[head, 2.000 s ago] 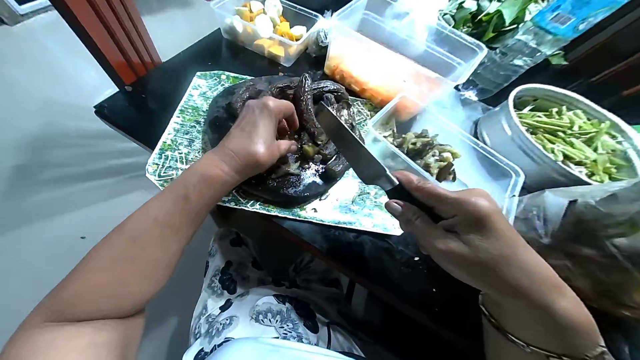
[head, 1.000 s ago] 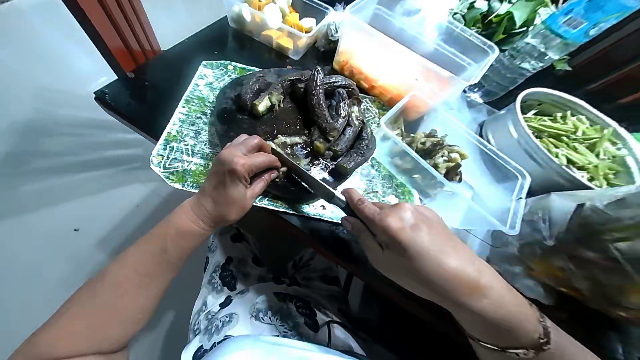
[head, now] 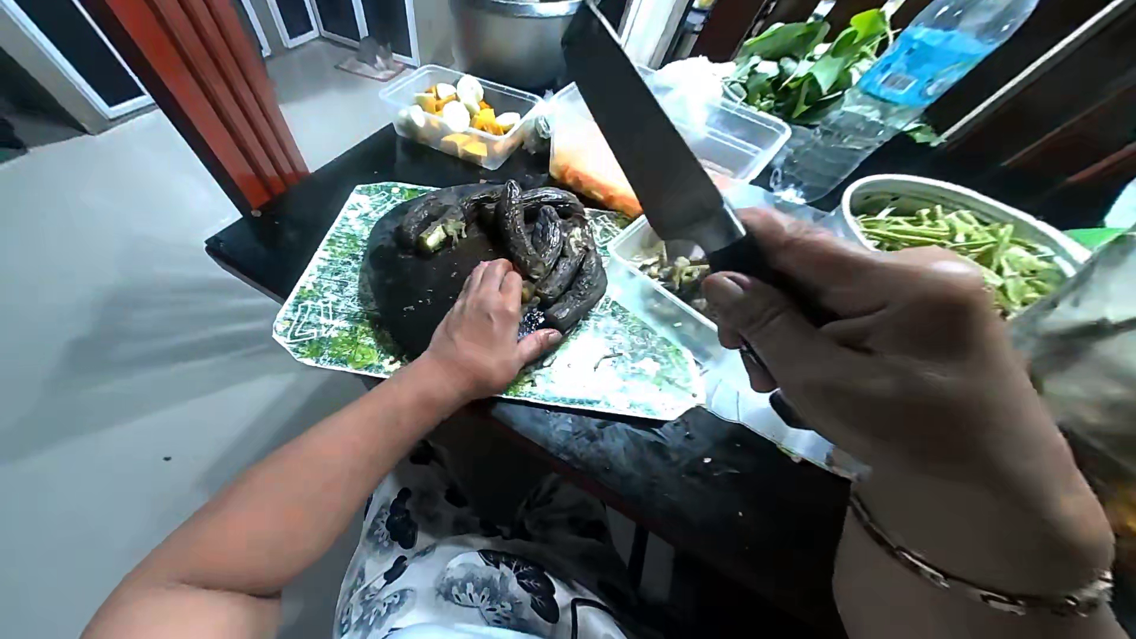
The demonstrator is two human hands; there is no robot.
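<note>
My right hand [head: 852, 311] grips the black handle of a kitchen knife [head: 652, 142], its wide blade raised and pointing up and left. My left hand [head: 488, 328] rests at the near edge of a round dark chopping board [head: 399, 293], its fingertips against a heap of dark, wrinkled, long vegetables [head: 577, 288], perhaps charred eggplants. Whether it holds anything is hidden. A piece with a pale cut end [head: 435, 236] lies at the heap's left. Beneath the board is a green-and-white patterned mat [head: 328, 311]. Beyond the knife, a clear plastic container [head: 674, 324] holds dark cut pieces.
A tub of white and orange chunks [head: 461, 115] and a container of orange food [head: 586, 169] stand behind. To the right are a white bowl of cut green stems [head: 967, 240], a plastic bottle [head: 896, 98], leafy greens [head: 808, 67] and a plastic bag [head: 1083, 355]. The black table's edge is near my lap.
My right hand has lifted the knife up from the board, where its blade was beside my left hand. The left hand has moved right, to the heap. The view has shifted.
</note>
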